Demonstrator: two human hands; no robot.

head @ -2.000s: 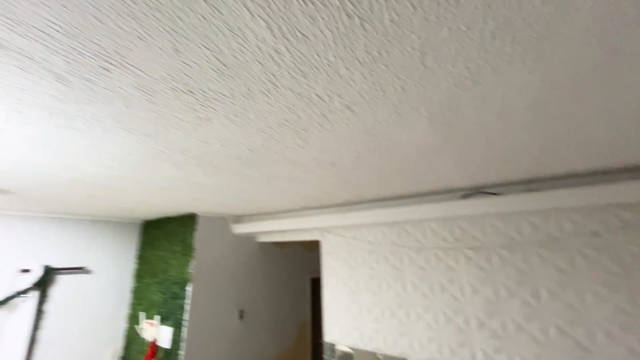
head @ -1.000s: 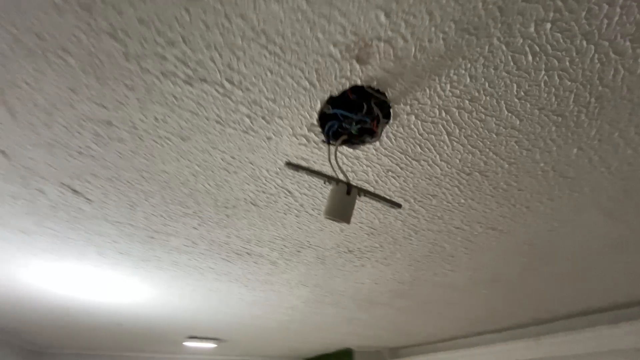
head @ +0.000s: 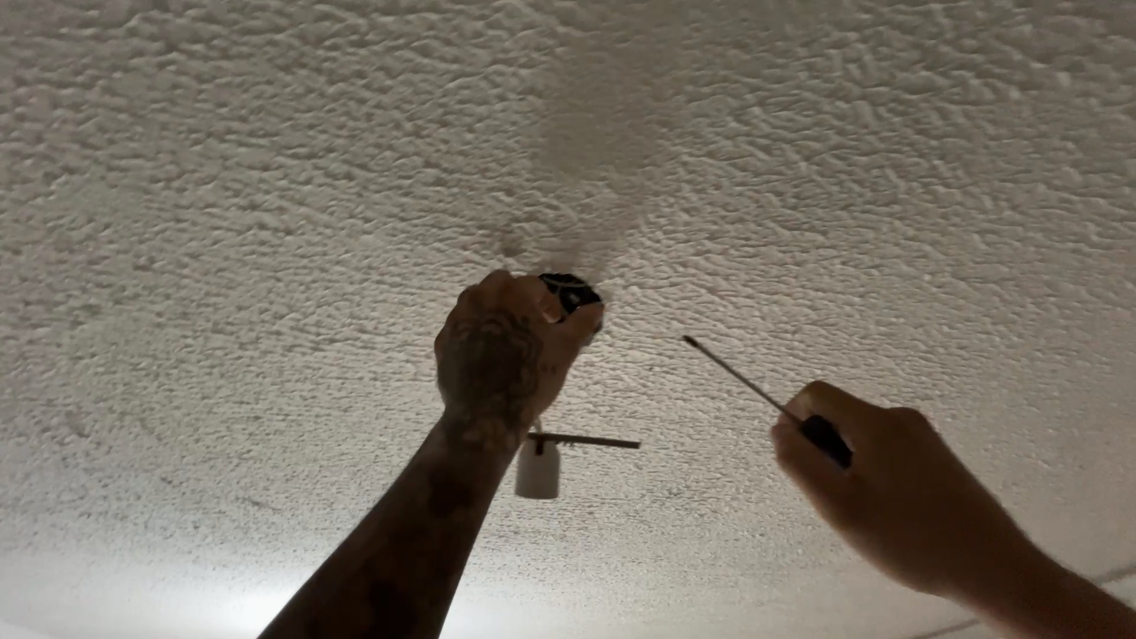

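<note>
My left hand (head: pixel 497 351) reaches up to the round electrical box opening (head: pixel 572 291) in the ceiling, its fingers at the rim and partly inside; whether they pinch a wire is hidden. Dark wires show in the opening beside my thumb. Below the wrist hangs a white lamp socket (head: pixel 538 470) with a thin metal mounting bar (head: pixel 590 440) across its top, partly behind my forearm. To the right, my right hand (head: pixel 874 484) grips a screwdriver (head: pixel 741 377) by its dark handle, the shaft pointing up and left, with its tip apart from the opening.
The textured white ceiling (head: pixel 266 222) fills the view. Bright light falls on it at the lower left. A faint line or edge (head: pixel 950 628) crosses the lower right corner.
Both hands have come into view, the left at the ceiling opening and the right with a screwdriver. A second ago the opening and hanging socket showed with no hands. The view has shifted greatly.
</note>
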